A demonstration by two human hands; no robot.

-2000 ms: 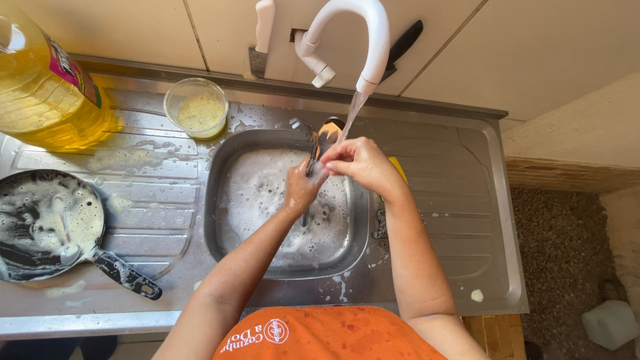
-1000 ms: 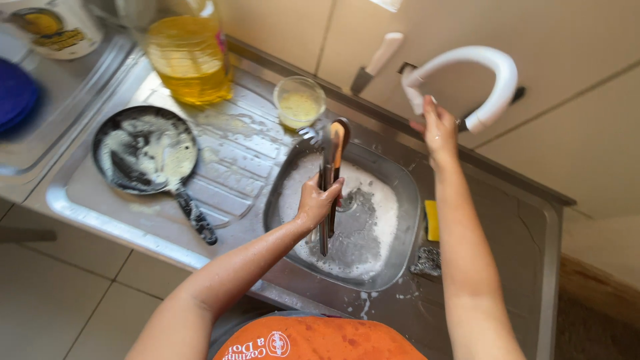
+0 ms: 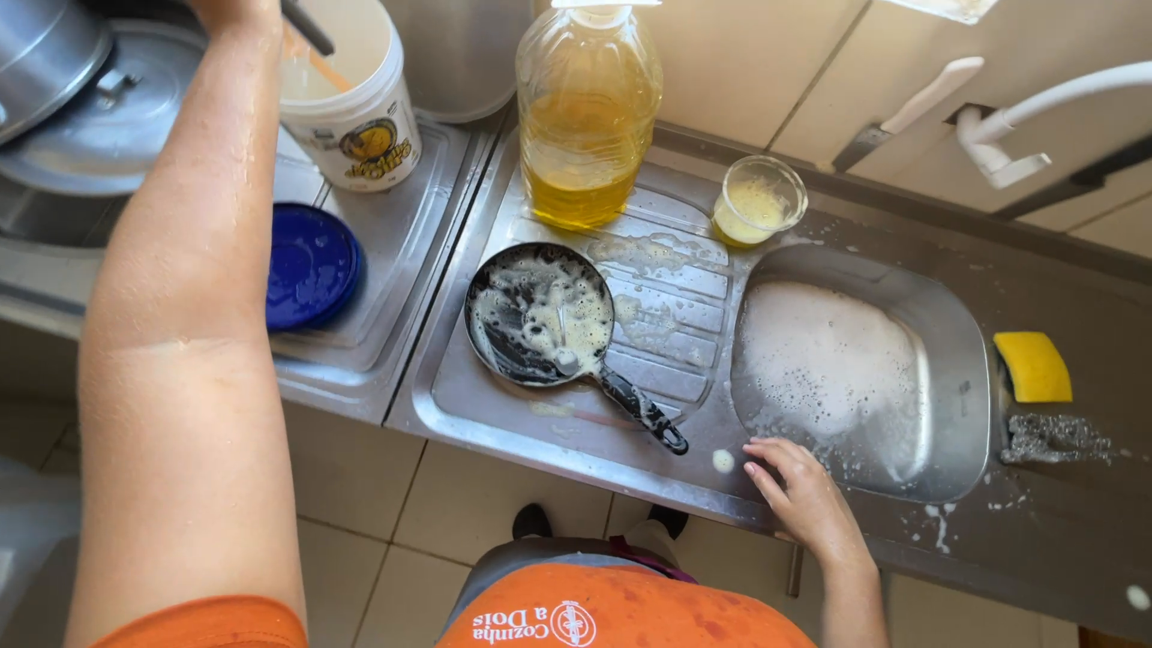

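Observation:
My left hand [image 3: 236,13] is at the top edge, its fingers cut off by the frame. Beside it a dark utensil end [image 3: 308,27] juts over a white plastic bucket [image 3: 346,135], with an orange-brown strip showing inside; whether I grip either is hidden. My right hand [image 3: 796,495], fingers slightly spread and holding nothing, is at the front rim of the steel sink basin [image 3: 958,396], which contains foamy water [image 3: 823,360]. A soapy black frying pan [image 3: 540,315] lies on the drainboard, its handle pointing toward my right hand.
A large bottle of yellow liquid [image 3: 585,135] and a clear cup of yellowish suds [image 3: 760,202] stand behind the pan. A blue lid [image 3: 310,265] and metal pots [image 3: 99,108] are at left. Right of the basin lie a yellow sponge [image 3: 1033,367] and steel wool [image 3: 1053,439]; a white faucet [image 3: 999,153] is above.
My left hand has moved left from over the basin, where it held utensils, to above the bucket. My right hand has come down from the faucet to the basin's front rim. The view has swung left.

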